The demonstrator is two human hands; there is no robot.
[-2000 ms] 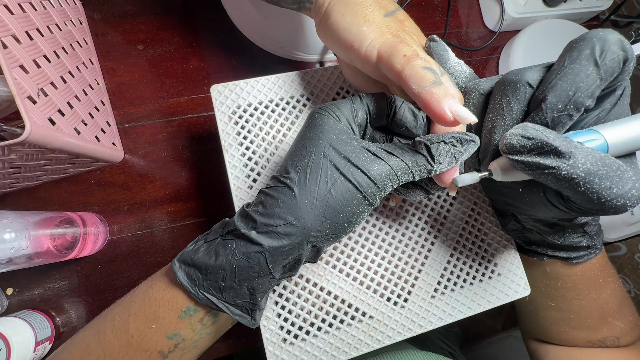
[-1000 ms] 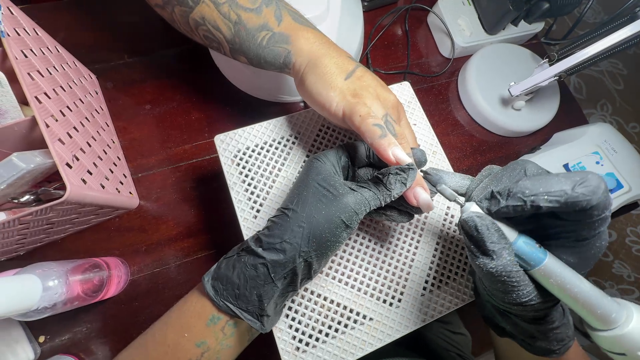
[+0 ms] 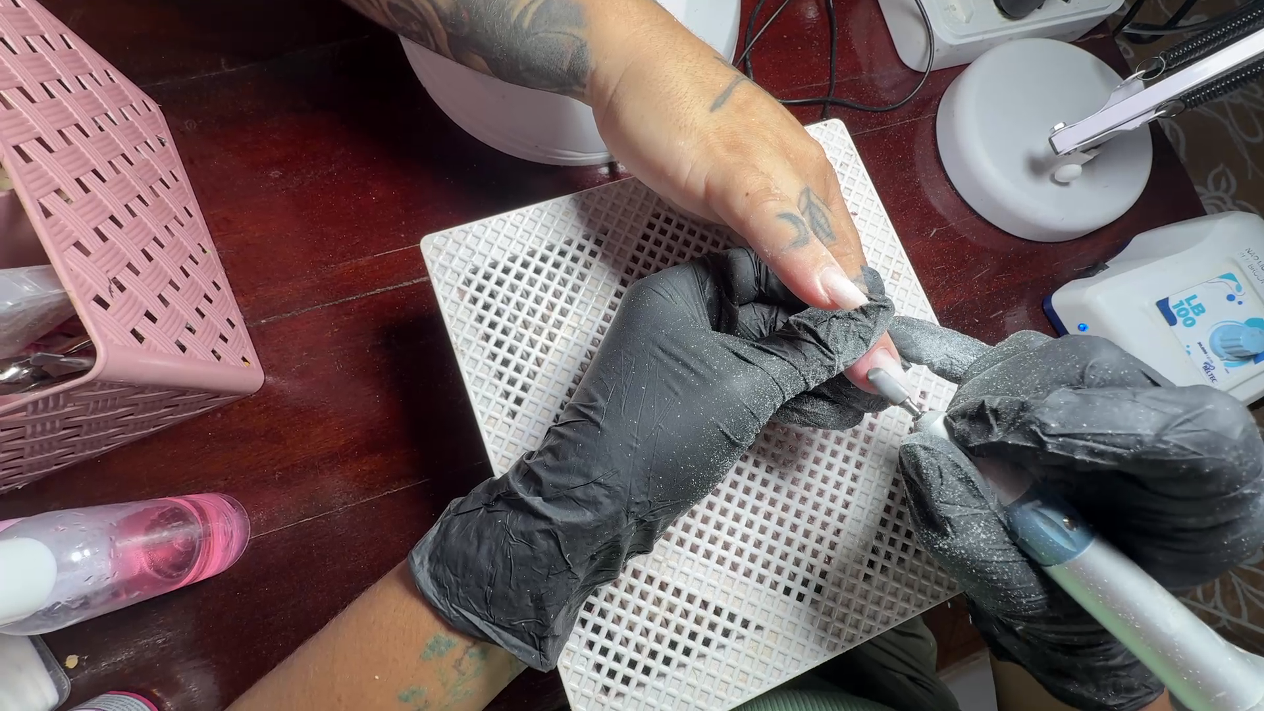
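My left hand, in a dusty black glove, grips a finger of another person's tattooed hand, which reaches in from the top. Black-gloved too, my right hand holds an electric nail drill like a pen. The drill's grey cylindrical bit is at the fingernail of the held finger; whether they touch cannot be told. The person's thumbnail lies above my left thumb. Beneath the hands is a white plastic grille. Pale dust covers my gloved fingertips.
A pink woven plastic basket stands at the left, with a bottle of pink liquid below it. Along the right are a white round lamp base and the drill's control box. Black cables run across the wooden table.
Since two seconds ago, my right hand has tilted the drill, whose rear end now points down and right instead of right. My left hand keeps its hold on the finger. The view has shifted.
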